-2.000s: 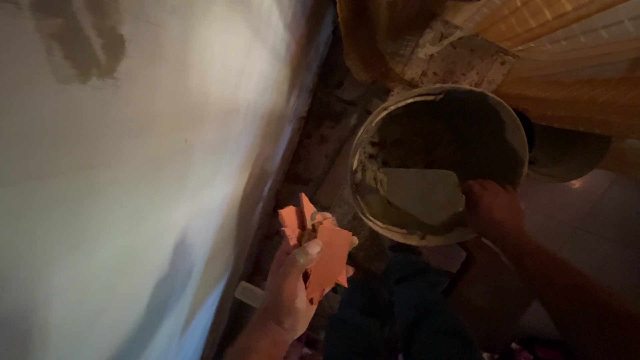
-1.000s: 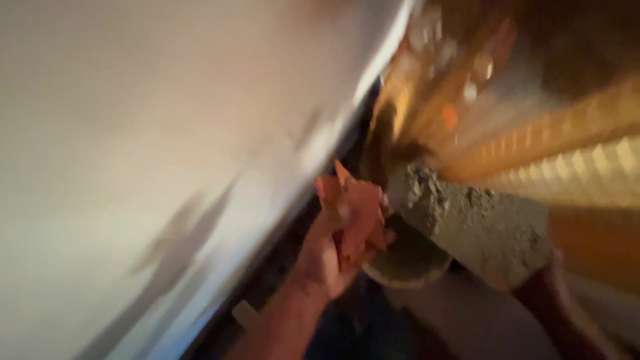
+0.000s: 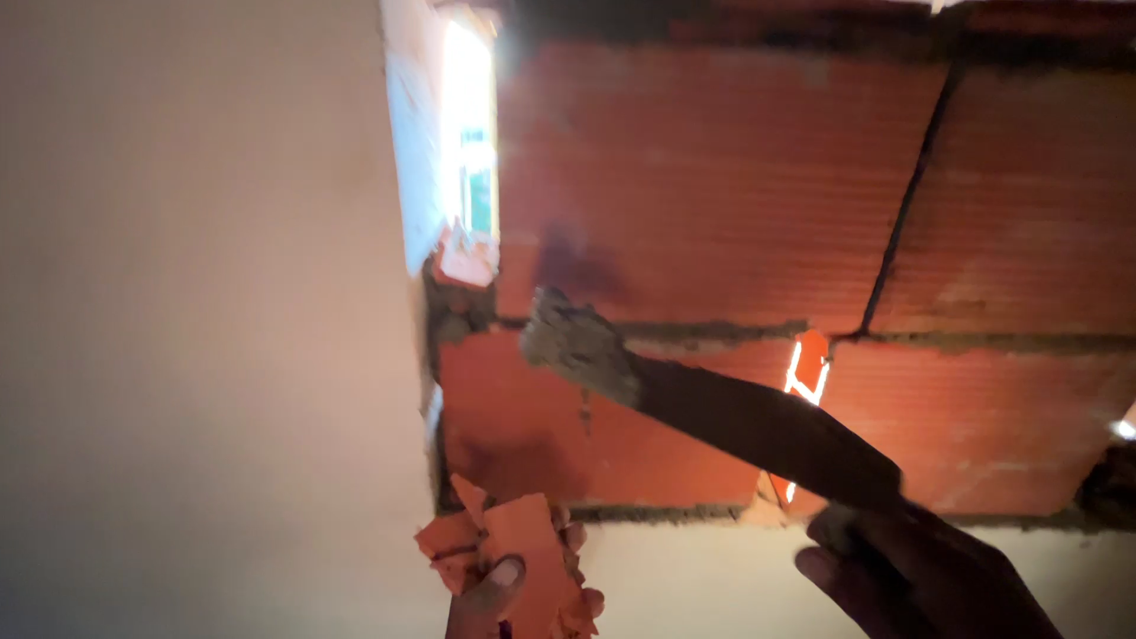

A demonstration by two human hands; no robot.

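Observation:
My left hand (image 3: 497,590) grips several broken pieces of terracotta brick (image 3: 531,541) at the bottom of the head view. In my right hand (image 3: 923,568), at the lower right, is a trowel (image 3: 763,422), its blade pointing up and left. Grey mortar (image 3: 577,346) sits on the blade's far end, in front of the joint between two courses of hollow clay blocks (image 3: 710,186). A tall bright gap (image 3: 470,133) lies between the blocks and the plastered wall, with a brick fragment (image 3: 469,264) at its foot.
A smooth plastered wall (image 3: 195,311) fills the left side. Further right, a narrow lit gap (image 3: 806,368) splits the lower block course. A pale plastered surface (image 3: 701,581) runs below the blocks. Mortar (image 3: 1003,341) lines the joint between the courses.
The view has swung from the bucket up to the block wall. The trowel, in the bucket two seconds ago, is now raised against the blocks with mortar on it. The brick pieces stay in my left hand.

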